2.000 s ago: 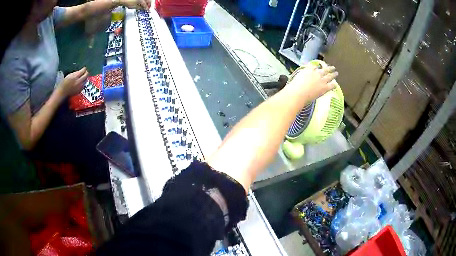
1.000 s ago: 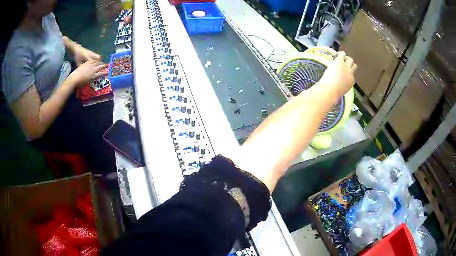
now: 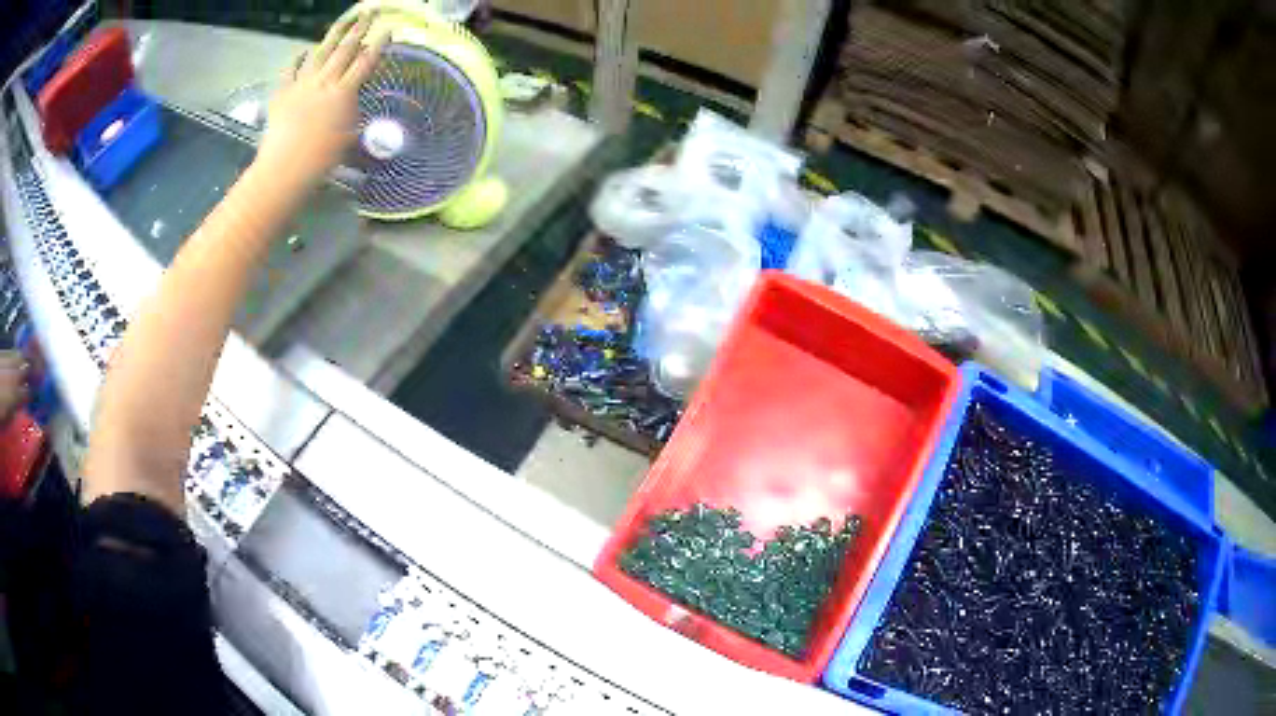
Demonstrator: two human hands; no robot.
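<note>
The desk fan (image 3: 420,129), with a lime-green round cage, stands at the upper left with its grille facing me. My left hand (image 3: 319,101) is on the fan's upper-left rim, with its fingers spread over the edge. My left arm is stretched out from a black sleeve at the lower left. The rim area under my palm is hidden. My right hand is out of the picture.
White PCB panels (image 3: 434,646) lie in the conveyor rail. A red bin (image 3: 826,420) holds green components, and a blue bin (image 3: 896,567) holds dark parts. Clear bags (image 3: 693,287) and a mixed-parts box (image 3: 553,406) lie behind. Another person's hand (image 3: 11,385) shows at the left edge.
My view has swung right, bringing the red and blue bins in fully. The fan and my left hand now appear at the upper left. My left hand is still on the fan, whose grille has turned towards me.
</note>
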